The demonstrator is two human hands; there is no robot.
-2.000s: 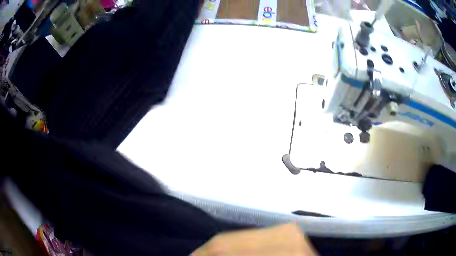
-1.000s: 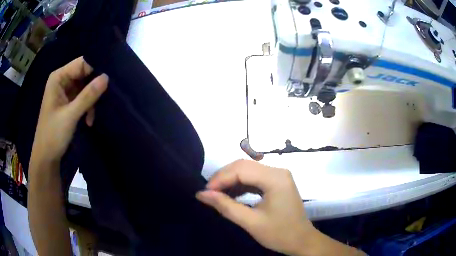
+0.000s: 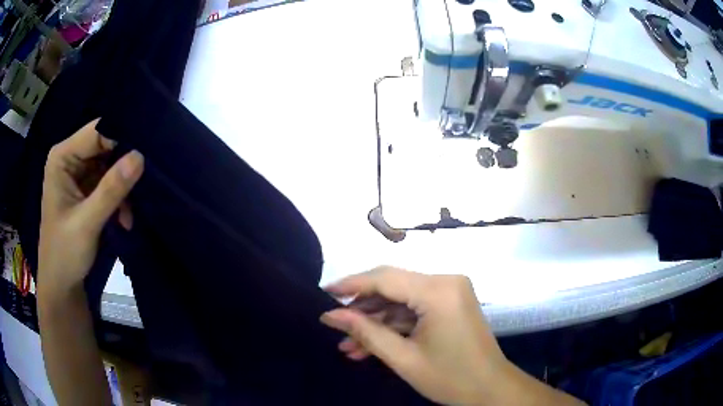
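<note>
A large limp black cloth [image 3: 230, 262] lies stretched diagonally over the table's left part and hangs over its front edge. My left hand [image 3: 83, 186] pinches the cloth's edge at the left between thumb and fingers. My right hand [image 3: 412, 325] pinches its edge near the table's front edge, fingers curled. A faint straight ridge runs along the cloth between my hands. The white sewing machine [image 3: 507, 63] with blue stripe and "JACK" lettering stands right of the cloth, not touching it. No cloth lies under its needle area.
A small black stack [image 3: 686, 220] lies right of the machine bed [image 3: 476, 186]. A blue crate [image 3: 674, 373] stands below right. More black cloth [image 3: 151, 32] lies at the upper left, near boxes and clutter. The table's ruler-marked front edge [image 3: 555, 313] runs below the machine.
Two seconds ago the cloth lay to the left and only one hand showed at the bottom. Now both hands hold the cloth. Since one second ago, the hands and cloth have shifted slightly; the view has moved a little.
</note>
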